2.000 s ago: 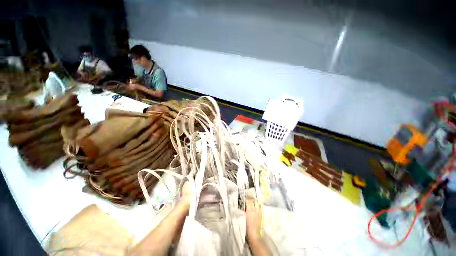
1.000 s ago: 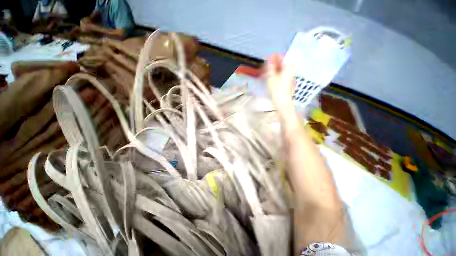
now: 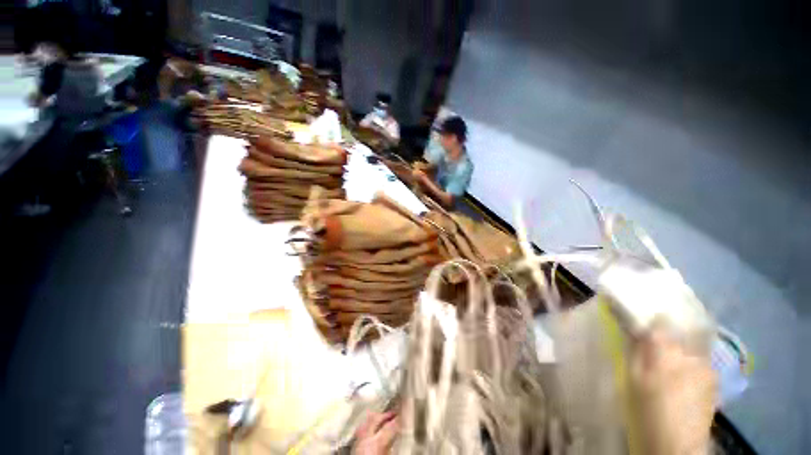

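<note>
Beige tote bags (image 3: 462,382) with tall looped handles stand bunched at the bottom centre. My right hand (image 3: 671,378), blurred, is at the lower right and grips a beige tote bag (image 3: 582,355) raised beside the bunch; a yellow line runs down this bag. My left hand (image 3: 377,433) is low, at the left edge of the bunch, partly cut off by the bottom edge. Its fingers are blurred, and whether it grips a bag cannot be told. A small dark and shiny tool (image 3: 236,410) lies on the tan board (image 3: 213,355) at the lower left.
Stacked brown bags (image 3: 378,267) stand behind the beige ones, with another brown stack (image 3: 293,182) farther along the white table (image 3: 222,258). Two people sit at the table's far right side. A clear plastic container (image 3: 164,427) is beside the table at the lower left. Dark floor lies left.
The view has swung left, bringing the table's left edge and the tan board into view. My right hand, previously reaching near the white basket, now holds a bag up. My left hand has come into view.
</note>
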